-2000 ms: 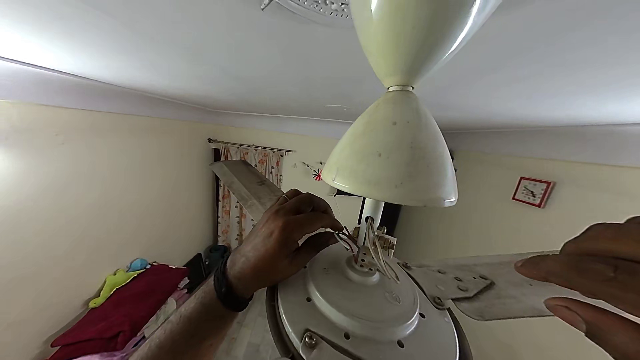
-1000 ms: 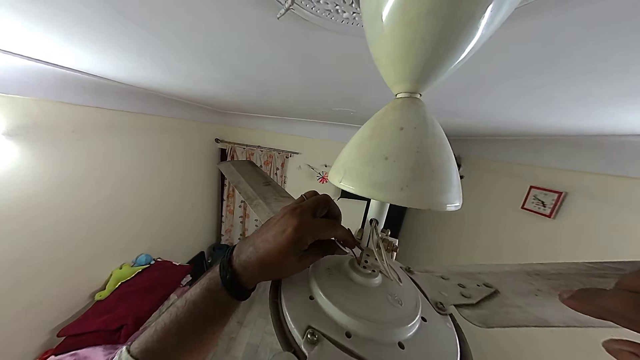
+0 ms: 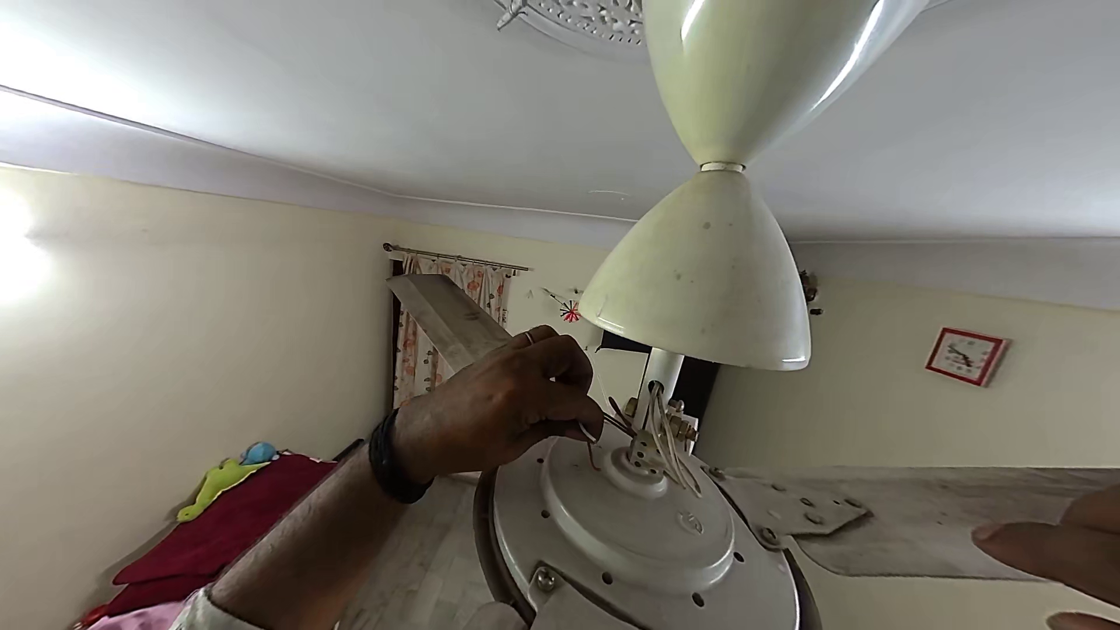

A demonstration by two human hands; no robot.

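My left hand [image 3: 516,398], with a black band at the wrist, pinches thin wires [image 3: 604,429] between thumb and fingertips beside the downrod [image 3: 662,374] of a ceiling fan. Looped pale wires [image 3: 669,442] come from the rod next to its bolt and nut [image 3: 681,424]. Below sits the round fan motor housing [image 3: 643,534]; above is a cream canopy cover [image 3: 709,271]. My right hand [image 3: 1063,542] is partly in view at the right edge, fingers apart, over or beside a dusty fan blade [image 3: 927,516]; contact cannot be told.
A second fan blade [image 3: 446,315] extends behind my left hand. The other cream cover [image 3: 770,61] is overhead, near a ceiling ornament [image 3: 595,17]. Maroon cloth [image 3: 227,525] lies at lower left. A curtain [image 3: 429,350] and a red-framed clock [image 3: 967,356] hang on the walls.
My right hand has shifted toward the right edge, less of it showing than two seconds ago. My left hand stays by the downrod, its fingertips now slightly farther left of it than one second ago.
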